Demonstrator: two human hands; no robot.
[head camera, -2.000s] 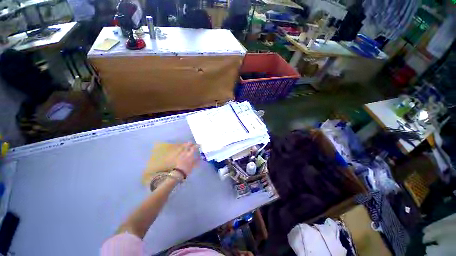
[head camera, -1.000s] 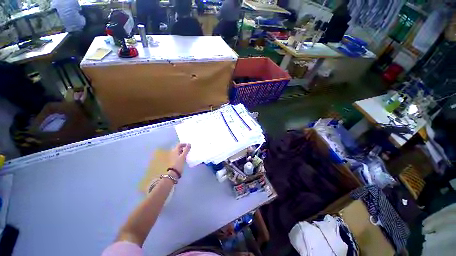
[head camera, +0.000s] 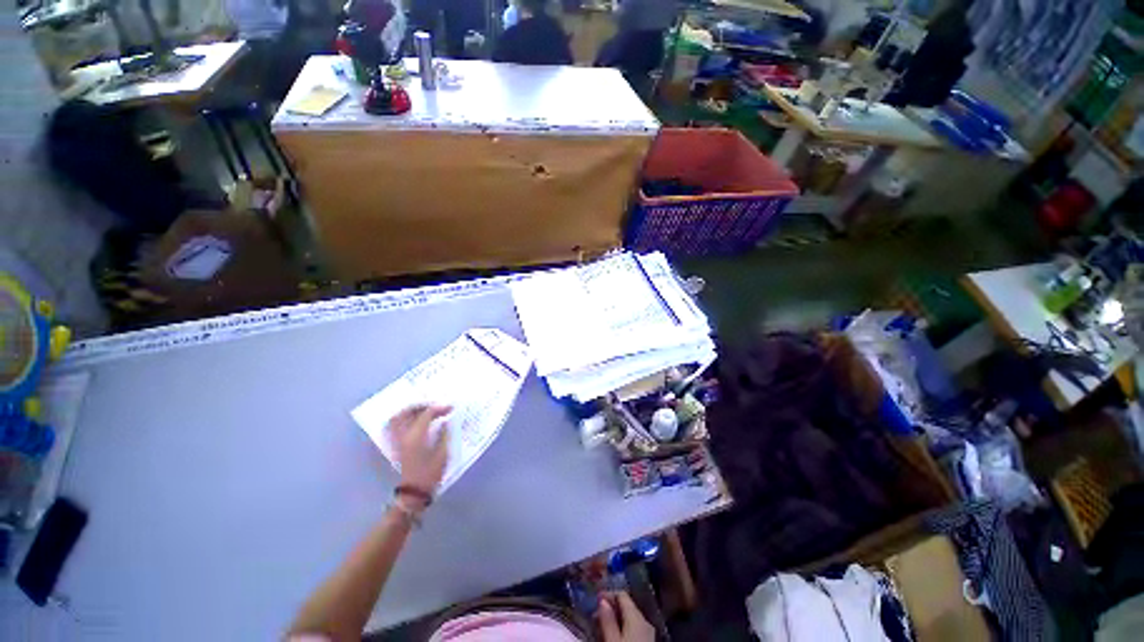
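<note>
A white printed sheet (head camera: 483, 376) lies at an angle on the grey table (head camera: 213, 452), left of the paper stack. My left hand (head camera: 422, 448) lies on its left part, fingers forward and thumb apart, with bracelets at the wrist. My right hand (head camera: 624, 617) is partly cut off by the bottom edge, below the table's front edge beside small items. What its fingers touch is unclear. The stack of printed sheets (head camera: 609, 314) sits at the table's right end. The tan card is not visible now.
A cluttered small-items box (head camera: 665, 464) stands below the stack. A black phone (head camera: 53, 549) and a yellow-and-blue fan (head camera: 23, 339) are at the left. Dark cloth (head camera: 790, 452) and cartons fill the right side. A red-and-blue crate (head camera: 715, 188) stands beyond the table.
A sheet has come from the stack's left edge onto the table, over the tan card's former place. My left hand has moved left and nearer. My right hand has come into view.
</note>
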